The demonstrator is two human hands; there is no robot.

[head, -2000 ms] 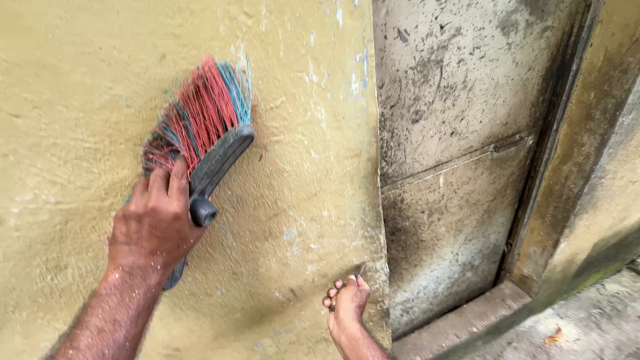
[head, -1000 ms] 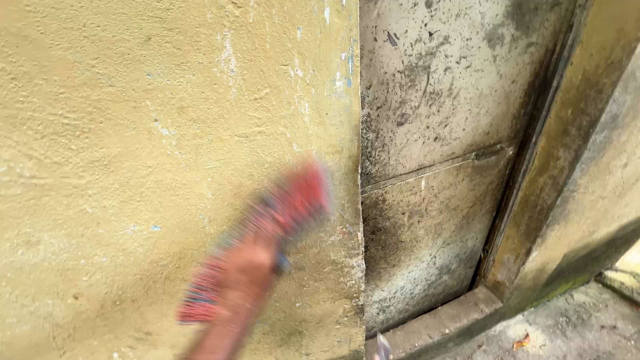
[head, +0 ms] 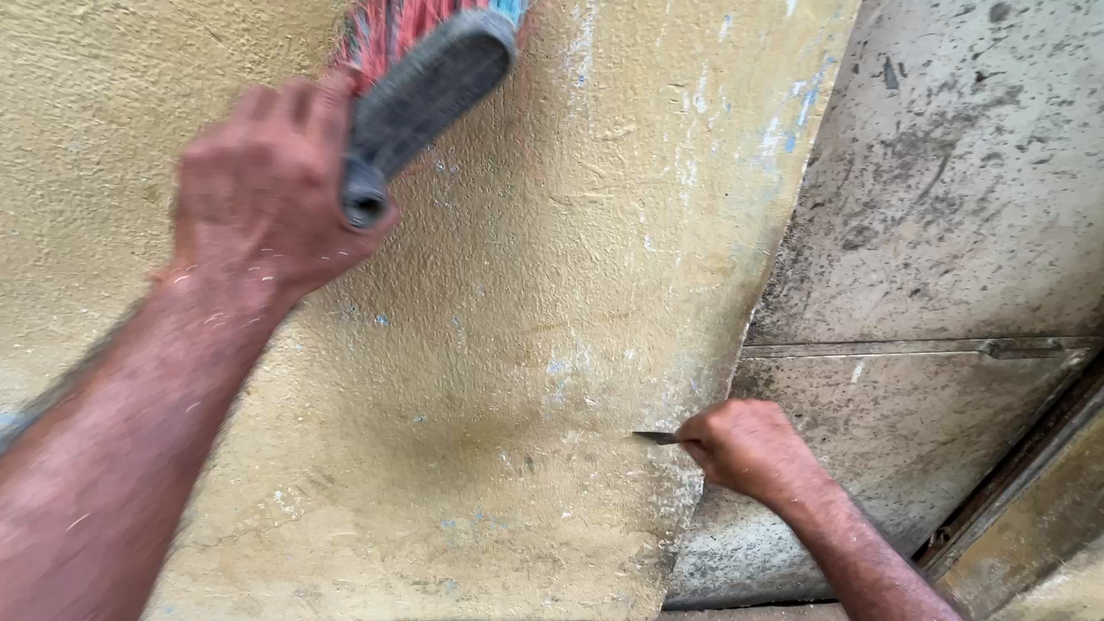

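My left hand point(head: 267, 181) grips a broom head point(head: 431, 90) with a grey plastic back and red and blue-green bristles. The bristles face up against the yellow painted wall point(head: 483, 345), and the empty handle socket points down beside my thumb. Lower right, my right hand point(head: 746, 444) is closed on a small dark pointed tool point(head: 655, 437), perhaps a scraper or blade; its tip is close to the wall near the corner edge. Most of the tool is hidden in my fist. White and blue patches show where the wall's paint is worn.
Right of the wall's corner edge stands a stained, whitish door panel point(head: 931, 198) with a horizontal seam point(head: 888, 349). A dark frame point(head: 1018, 466) borders it at the lower right, with a yellow wall section beyond.
The broom head was blurred low on the wall a second ago and is now high at the upper left. My right hand, barely in view then, now shows with the dark tool.
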